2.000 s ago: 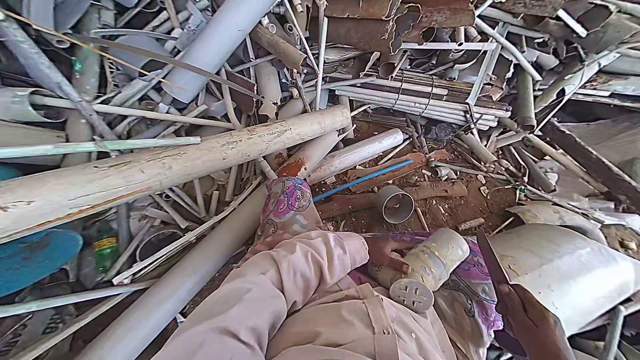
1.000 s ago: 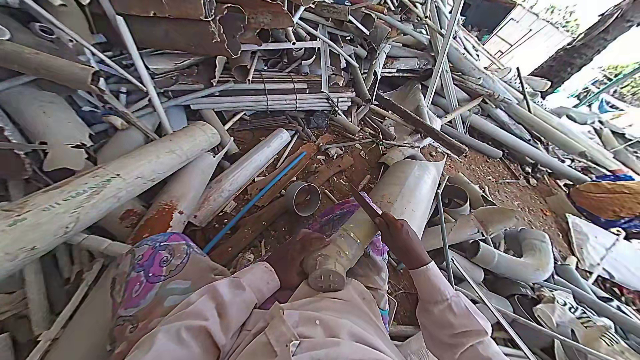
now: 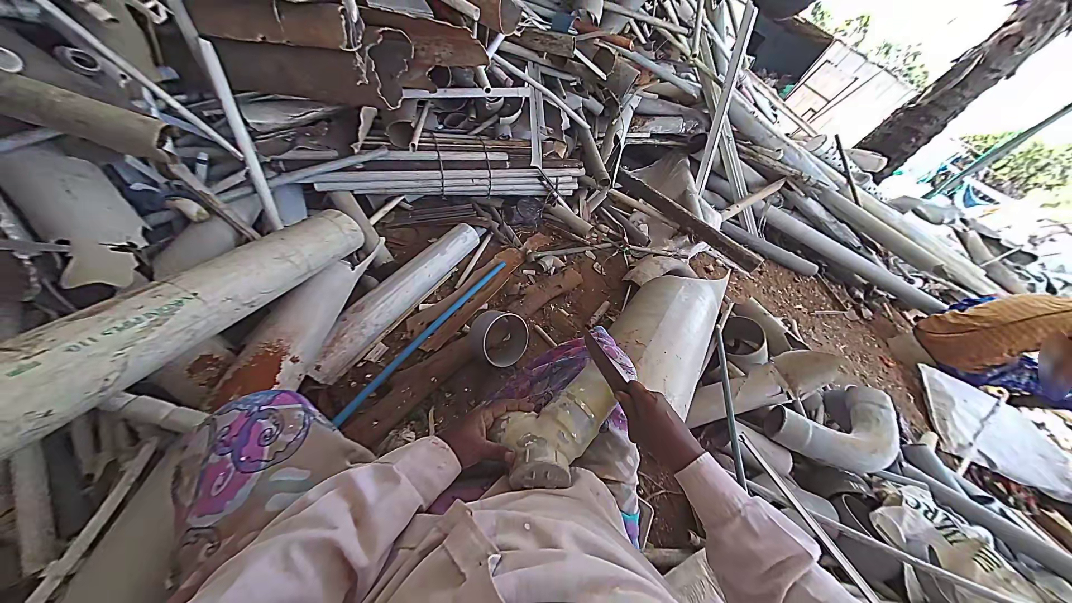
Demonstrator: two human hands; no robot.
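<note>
A short, yellowish plastic pipe fitting point(image 3: 561, 423) rests in my lap with its round, capped end toward my body. My left hand point(image 3: 483, 431) grips its near left side. My right hand point(image 3: 659, 425) holds a dark, flat blade point(image 3: 605, 360) by its lower end. The blade points up and to the left, over the far part of the fitting; whether they touch is unclear. Beyond my knees stands a short grey pipe ring point(image 3: 500, 338), with a thin blue pipe point(image 3: 419, 343) lying slantwise to its left.
A long, thick plastic pipe point(image 3: 167, 318) lies at left. A wide pale pipe point(image 3: 670, 335) lies just beyond the fitting. Grey elbow pipes point(image 3: 867, 431) and thin rods lie at right. Heaped scrap pipes point(image 3: 469, 180) fill the far side. Part of a person in orange cloth point(image 3: 997, 331) shows at right.
The view has swung to the right. Two seconds ago the blade was apart from the fitting, on its right; now it is over the fitting's far part. The fitting now points more away from my body.
</note>
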